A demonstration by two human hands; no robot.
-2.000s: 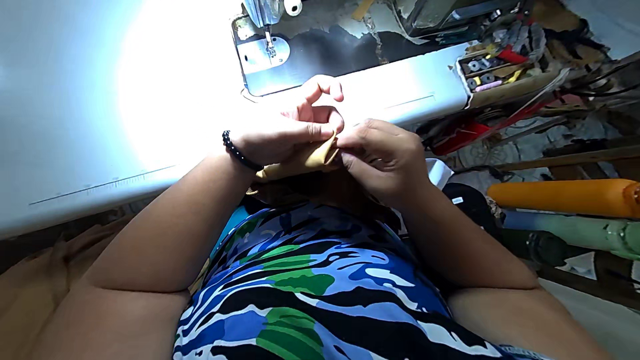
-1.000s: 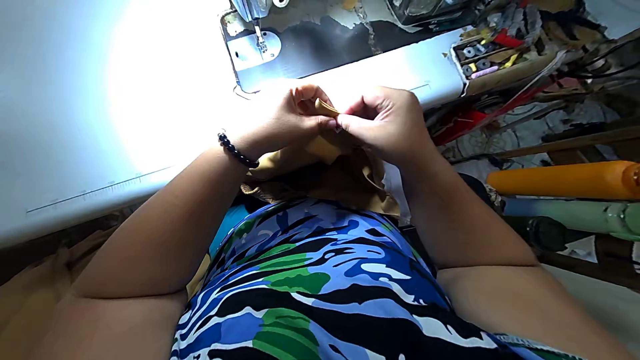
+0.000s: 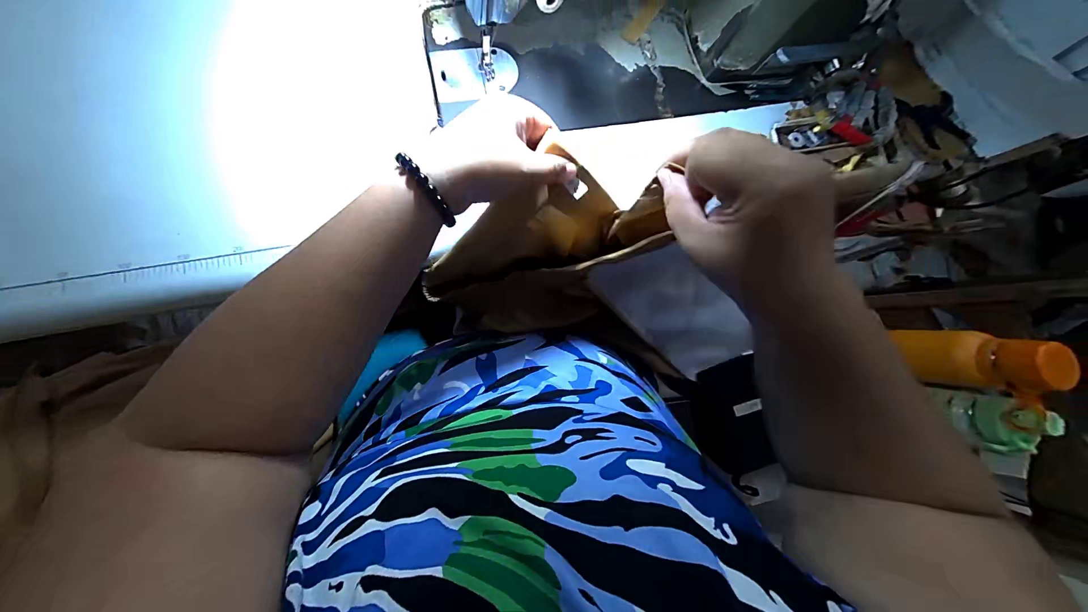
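A piece of tan-brown fabric (image 3: 569,225) is stretched between my two hands over the near edge of the white table, its lower folds hanging toward my lap. My left hand (image 3: 501,157), with a black bead bracelet at the wrist, pinches the fabric's upper left edge between thumb and fingers. On the right, my right hand (image 3: 739,191) grips another edge of it, fingers curled in. A white piece (image 3: 671,302) hangs below the fabric, near my right forearm. Just beyond my left hand stands the sewing machine's presser foot (image 3: 487,64) above its metal needle plate (image 3: 459,75).
The white table (image 3: 127,153) bears a printed ruler scale along its near edge. A small tray of bobbins (image 3: 799,138) lies at the table's right end, with scraps and tangled cords beyond. Orange (image 3: 977,359) and green (image 3: 1003,421) bottles lie at the right.
My hands were close together at the fabric one second ago and are now apart, with the fabric spread between them. My right hand has moved to the right.
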